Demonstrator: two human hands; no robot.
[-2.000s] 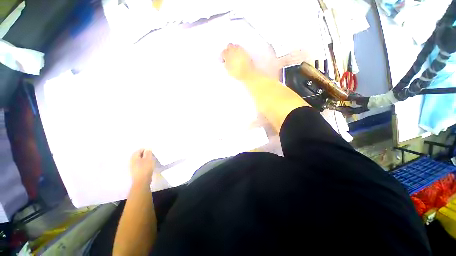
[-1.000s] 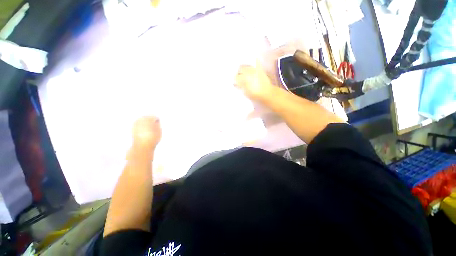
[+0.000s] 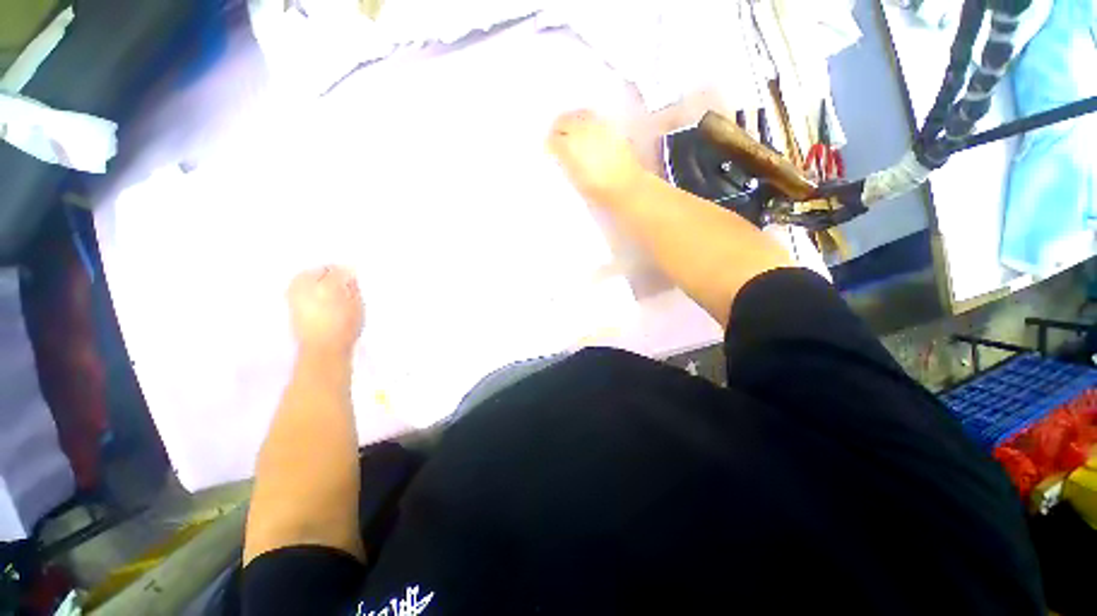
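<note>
A broad white cloth panel lies flat on the pale table, so glaring that most of its edges are lost. My left hand rests on the white cloth at left of centre, its fingers washed out. My right hand lies on the cloth farther from me, left of the iron, fingers curled or bent down. Whether either hand grips the cloth cannot be told.
A black steam iron with a wooden handle stands right of my right hand, its taped hose rising right. Red-handled scissors lie beyond it. White pieces lie at the far side. A blue basket stands lower right.
Since the earliest frame my left hand has moved away from my body, up the cloth. My right hand drew nearer, then moved back out. The iron shows slightly farther left.
</note>
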